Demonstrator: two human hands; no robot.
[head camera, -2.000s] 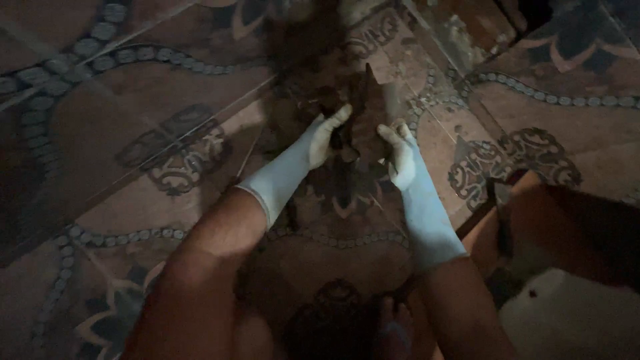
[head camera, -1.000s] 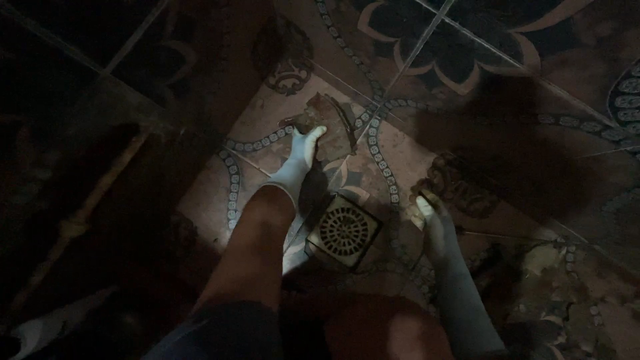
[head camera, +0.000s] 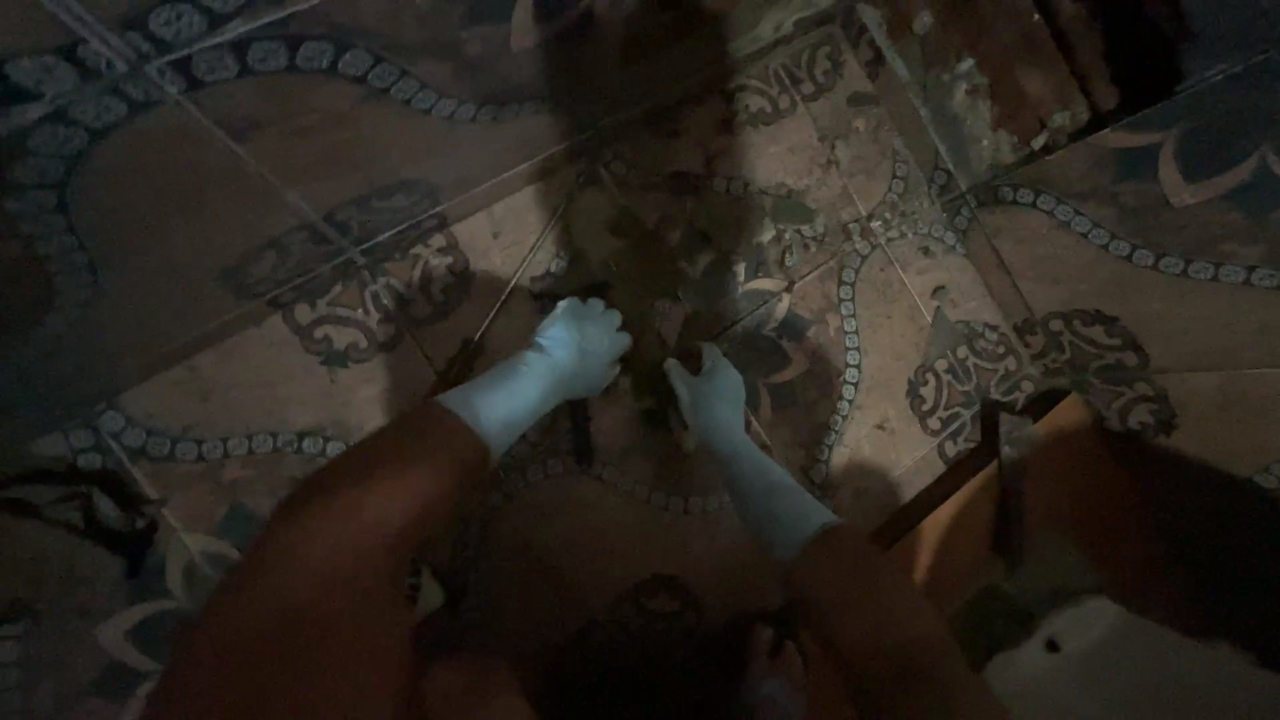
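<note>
Both hands wear pale gloves that reach over the wrists. My left hand (head camera: 585, 345) has its fingers curled, low over the patterned tile floor; whether anything is inside the fist is hidden. A dark narrow thing (head camera: 581, 430) shows just below it, too dim to name. To the right, my right hand (head camera: 708, 390) is held with thumb and fingers apart, beside a dark heap of loose debris (head camera: 640, 290) that lies between and beyond the hands. Deep shadow covers most of the heap, and I cannot tell whether the right fingers touch a piece of it.
Patterned floor tiles (head camera: 250, 340) spread all around. At the lower right are an orange-brown object with a dark edge (head camera: 960, 520) and a whitish surface with a small hole (head camera: 1110, 650). Rubble (head camera: 960, 100) lies at the upper right, and a dark tangled thing (head camera: 90, 505) at the left edge.
The view has swung away from the floor drain and back. The brown flat piece seen at my left hand one second ago no longer shows there. My hands are nearer each other than then.
</note>
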